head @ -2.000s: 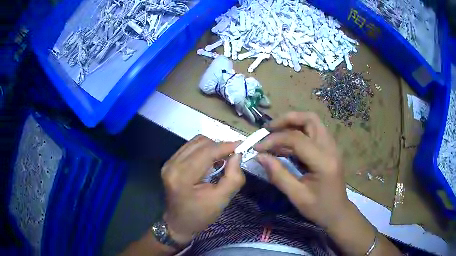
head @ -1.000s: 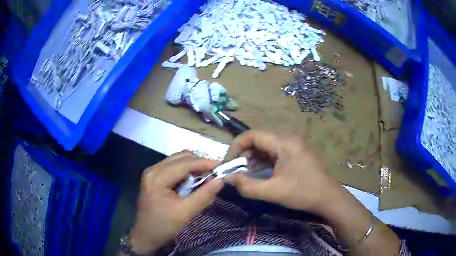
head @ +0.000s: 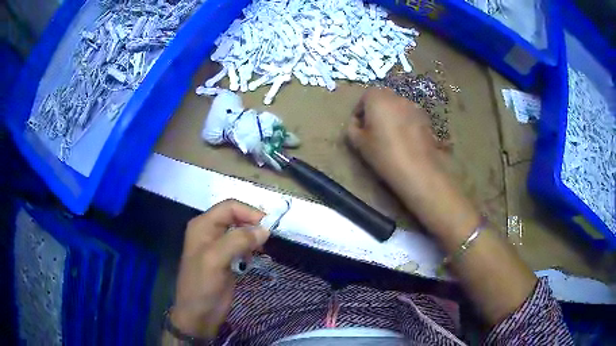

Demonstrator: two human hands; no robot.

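Observation:
My left hand (head: 219, 253) pinches a white plastic piece (head: 275, 213) between thumb and fingers, over the white front edge near my lap. A pale part with a dark round hole shows below the fingers. My right hand (head: 388, 125) is over the cardboard at the near left side of the heap of small metal fittings (head: 429, 96). It is blurred and its fingertips are hidden, so I cannot tell if it holds anything. The cloth-wrapped tool (head: 253, 130) lies left of it, its black handle (head: 341, 197) pointing toward me.
A pile of white plastic pieces (head: 311, 44) lies at the far side of the cardboard (head: 466, 159). A blue bin (head: 128, 128) of thin parts is at left, with stacked blue trays (head: 101, 277) below it. Blue bins stand at far and right (head: 547, 159). A paper label (head: 520, 105) lies at right.
My right hand has left the white piece and moved forward to the metal fittings, uncovering the black handle. My left hand still holds the white piece. The view has shifted right.

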